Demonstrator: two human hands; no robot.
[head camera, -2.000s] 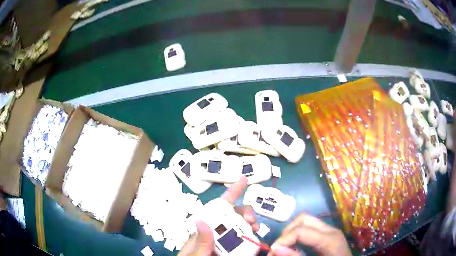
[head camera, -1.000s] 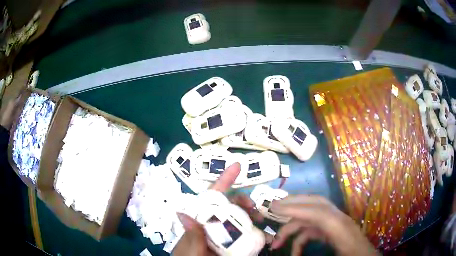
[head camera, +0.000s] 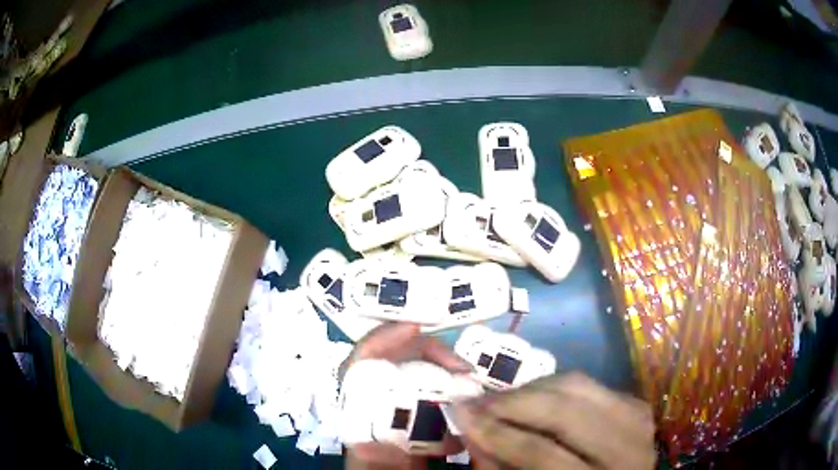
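Note:
My left hand (head camera: 390, 344), low in the middle, holds a cream plastic housing (head camera: 368, 404) with its dark square face up. My right hand (head camera: 560, 422) is at the housing's right end, its fingertips on a small white square pad (head camera: 457, 418) beside the dark square. The tips are partly hidden and blurred. A pile of cream housings (head camera: 395, 220) lies just beyond my hands, and a single housing (head camera: 503, 360) lies close above my right hand. A loose heap of white square pads (head camera: 285, 358) lies left of my left hand.
A divided cardboard box (head camera: 207, 321) with white and bluish pieces stands at left. A shiny orange pack (head camera: 680, 275) lies at right, with more cream housings (head camera: 813, 239) beyond it. A metal rail (head camera: 368, 92) and upright post (head camera: 685, 46) edge the belt, which carries another housing (head camera: 404, 32).
The fine red line at my right fingertips two seconds ago no longer shows. The held housing has turned to lie more level. The housing on the belt has moved right and farther up the view.

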